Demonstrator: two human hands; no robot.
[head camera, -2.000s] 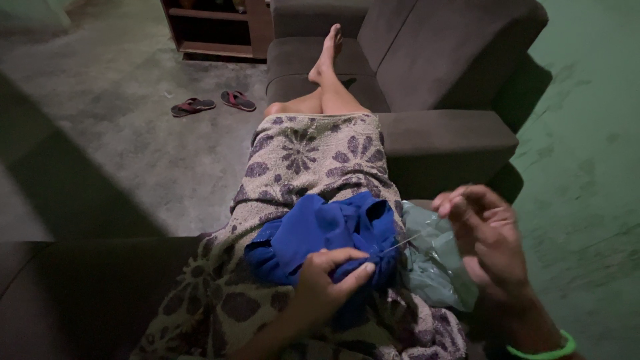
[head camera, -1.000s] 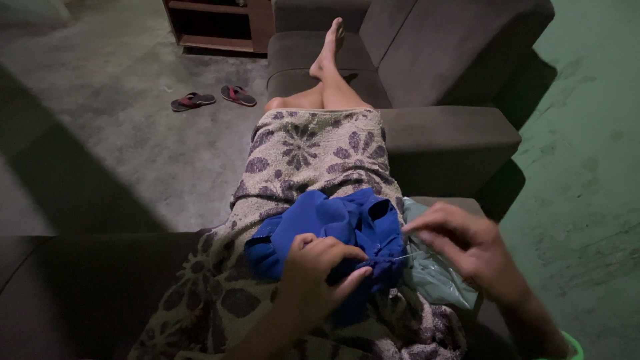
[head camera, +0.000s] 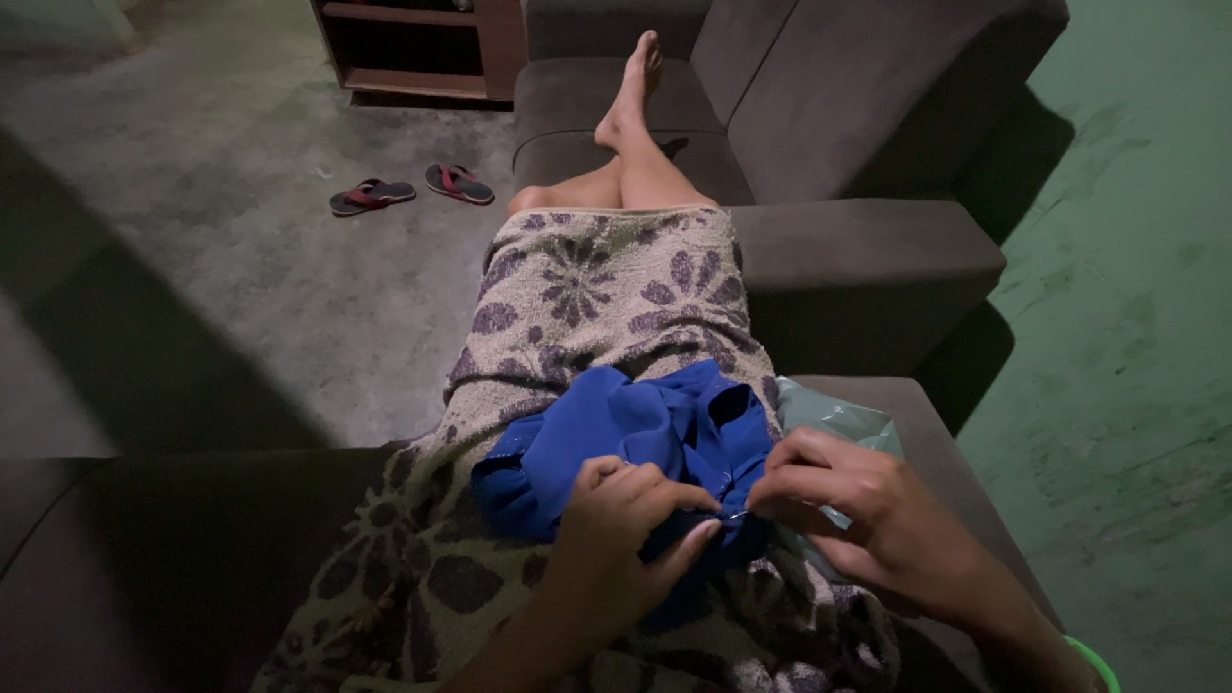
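Observation:
A blue cloth garment (head camera: 616, 423) lies bunched on my lap, over a towel with a dark flower pattern (head camera: 577, 279). My left hand (head camera: 626, 539) pinches a fold of the blue cloth between thumb and forefinger. Just right of that fold, my right hand (head camera: 857, 510) holds a small, thin, shiny thing (head camera: 736, 516) in its fingertips at the cloth; it looks like a sewing needle, though its outline is hard to make out. A green band is around my right wrist.
A pale translucent plastic bag (head camera: 837, 414) lies beside my lap, partly behind my right hand. A dark sofa armrest (head camera: 866, 241) stands ahead, with my bare crossed legs on the seat beyond. Flip-flops (head camera: 372, 196) and a wooden shelf unit (head camera: 414, 82) are on the floor at the left.
My right hand was raised off to the right with a thread stretched to the cloth; it has come down and in, beside my left fingertips. My left hand keeps hold of the cloth.

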